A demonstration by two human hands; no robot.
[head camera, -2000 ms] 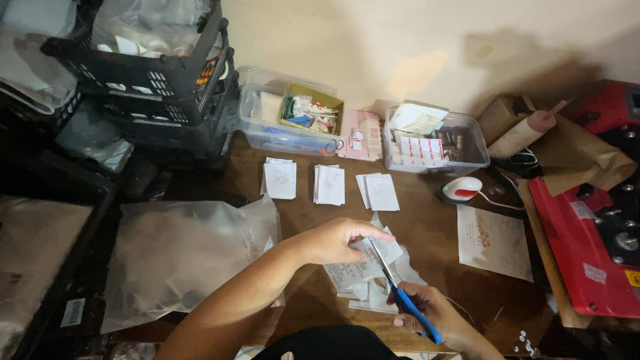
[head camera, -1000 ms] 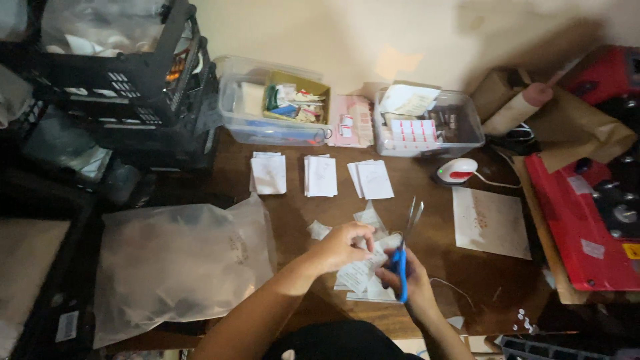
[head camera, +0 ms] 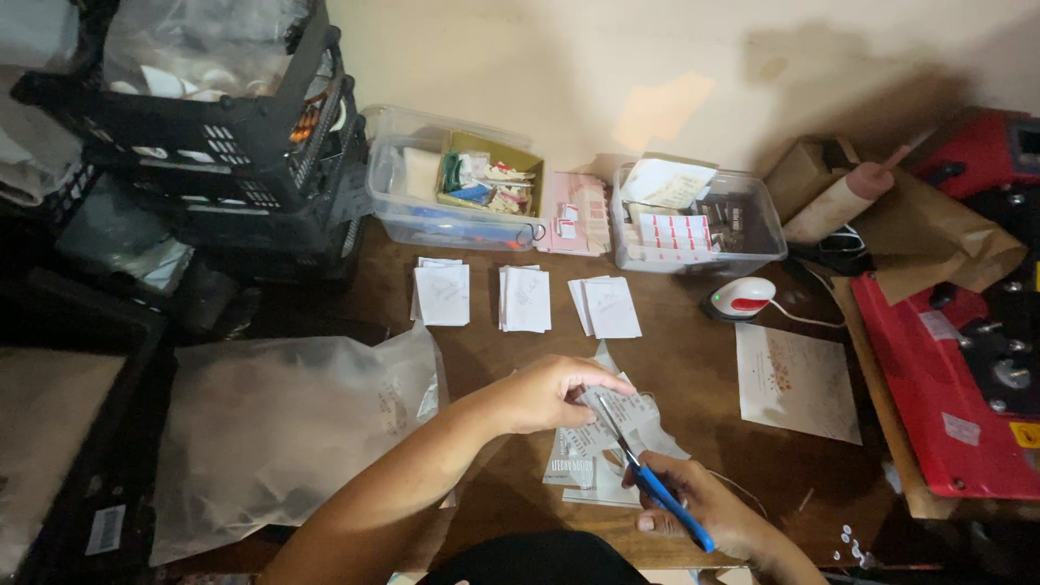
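My right hand (head camera: 691, 496) holds scissors with blue handles (head camera: 668, 505), their blades pointing up and left over a printed translucent sheet (head camera: 642, 414). My left hand (head camera: 561, 394) pinches the upper left part of that sheet, close to the blade tips. Under both hands lie more printed sheets (head camera: 573, 455) on the wooden table. Beyond the hands are three small stacks of white paper cards: a left stack (head camera: 443, 294), a middle one (head camera: 525, 299) and a right one (head camera: 611, 307).
A frosted plastic bag (head camera: 284, 439) lies at left, beside stacked black crates (head camera: 203, 171). Two clear plastic bins (head camera: 455, 223), (head camera: 699, 258) stand at the wall. A mini heat press (head camera: 743, 297), a printed card (head camera: 796, 382) and a red machine (head camera: 918, 390) are at right.
One second ago the scissors pointed up, apart from my left hand; now their blades are over the sheet beside my left fingers. The blades look closer together than before.
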